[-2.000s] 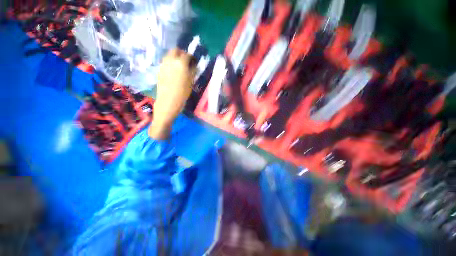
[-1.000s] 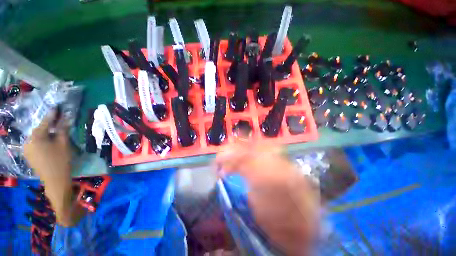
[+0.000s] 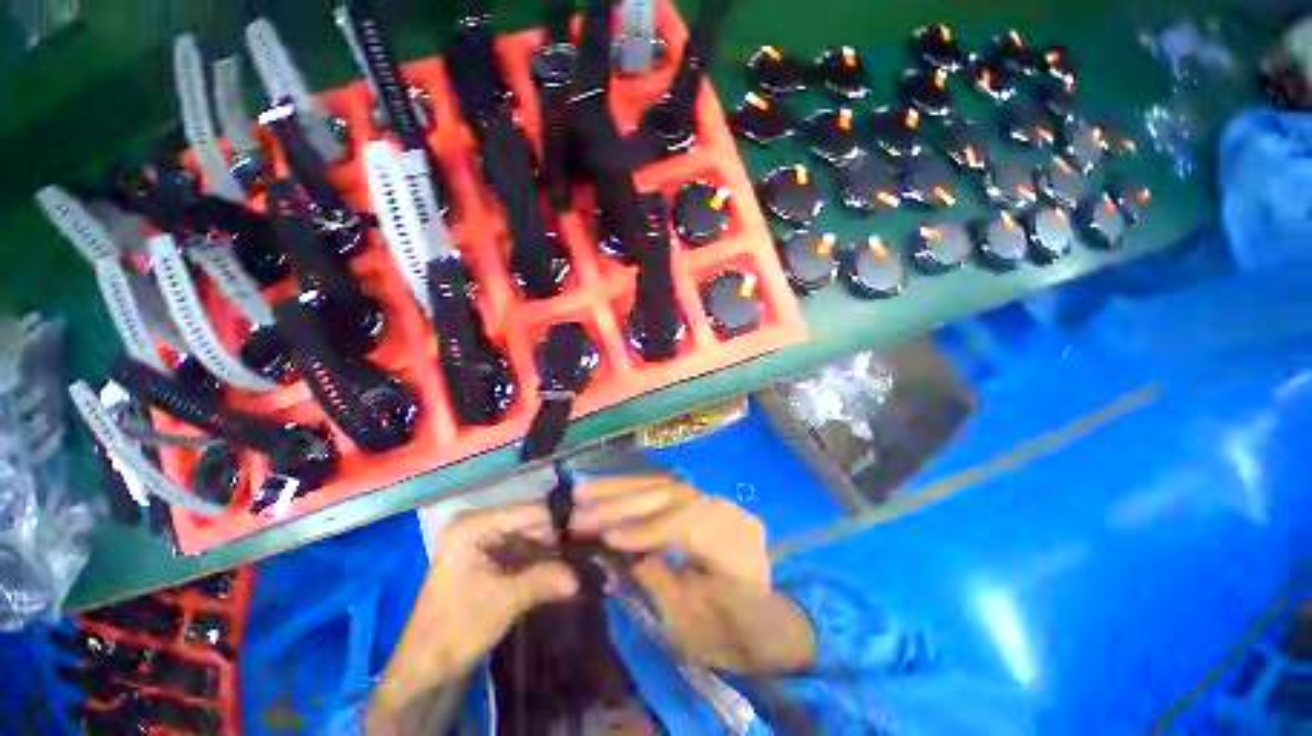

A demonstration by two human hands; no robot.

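My left hand [image 3: 468,590] and my right hand [image 3: 698,554] meet just below the bench edge. Their fingertips pinch a thin black strap [image 3: 561,500] between them; its lower end is hidden by the fingers. Just above, a black watch [image 3: 566,357] sits in a front pocket of the orange-red foam tray [image 3: 417,482], its strap hanging over the tray edge towards my hands. Whether that strap touches the held one is unclear. Black-strapped watches and grey-white straps stand in the tray. Two strapless heads [image 3: 734,302] lie in right-hand pockets.
Rows of black watch heads with orange tabs [image 3: 943,245] lie right of the tray on the green bench [image 3: 1007,295]. Crumpled clear bags [image 3: 36,489] lie at the left. Below the bench are a brown box [image 3: 921,424] with clear plastic and another filled tray [image 3: 230,633]. A blue-sleeved person is at upper right.
My left hand has left the clear bags and come beside my right hand, with a black strap now between them. The view has shifted and tilted, so the tray appears further left.
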